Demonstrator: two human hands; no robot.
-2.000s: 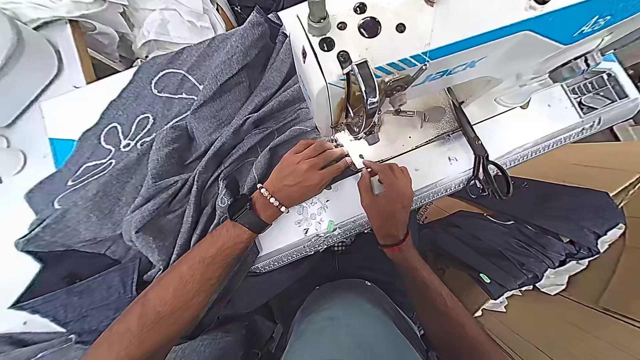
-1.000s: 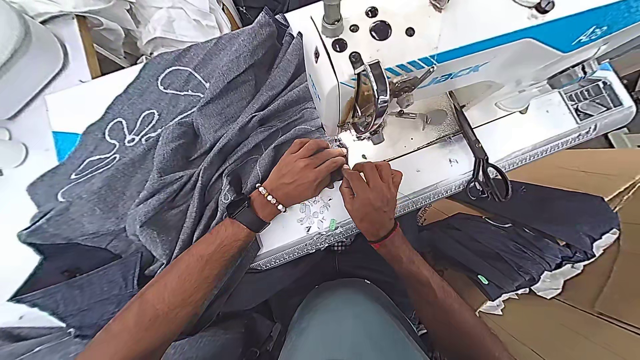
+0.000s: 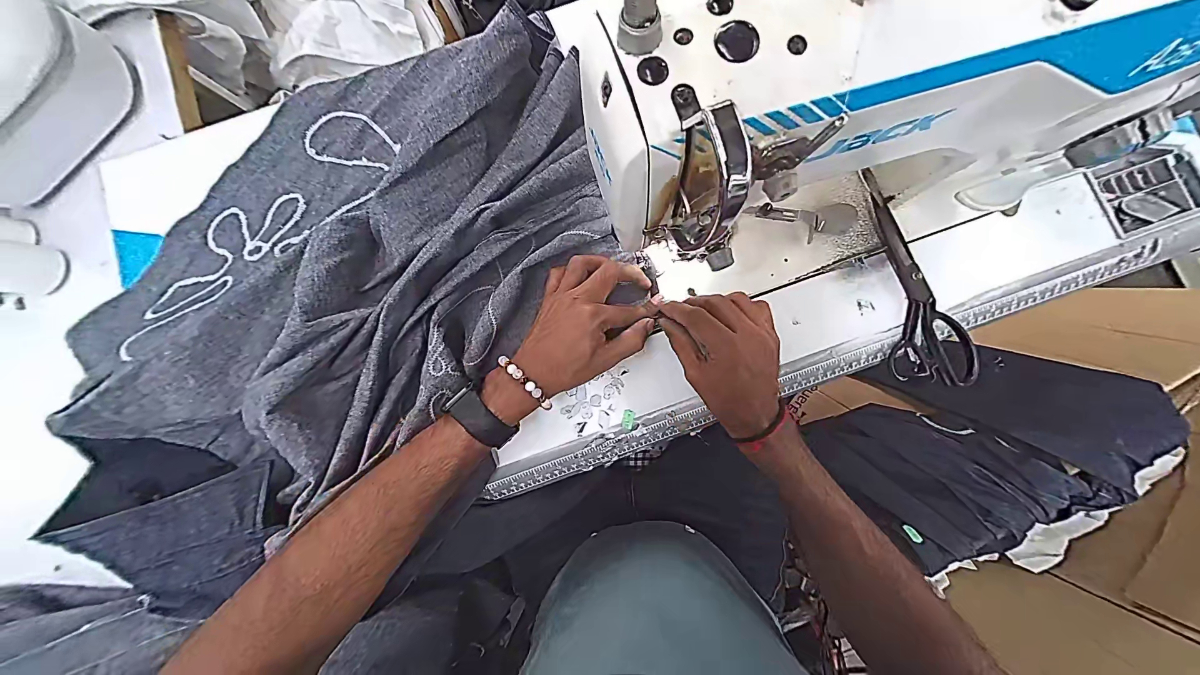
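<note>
A white and blue Jack sewing machine (image 3: pixel 844 122) stands at the top, its presser foot area lit. Just below the foot, my left hand (image 3: pixel 586 323) rests at the right edge of the grey garment fabric (image 3: pixel 375 216), its thumb and index finger pinched on a small edge of cloth. My right hand (image 3: pixel 727 352) meets it from the right, fingertips on the same small edge. The fingers mostly hide that piece. White embroidered loops run over the fabric, which lies bunched left of the machine.
Black-handled scissors (image 3: pixel 923 319) lie on the machine bed at right. A measuring tape strip (image 3: pixel 844 361) runs along the table's front edge. Dark pleated cloth pieces (image 3: pixel 975 459) lie on cardboard (image 3: pixel 1097 600) at lower right. White cloth (image 3: pixel 347 37) is heaped at the top left.
My right hand's fingers, extended near the presser foot two seconds ago, are now curled in against my left fingertips. My left hand has stayed nearly in place.
</note>
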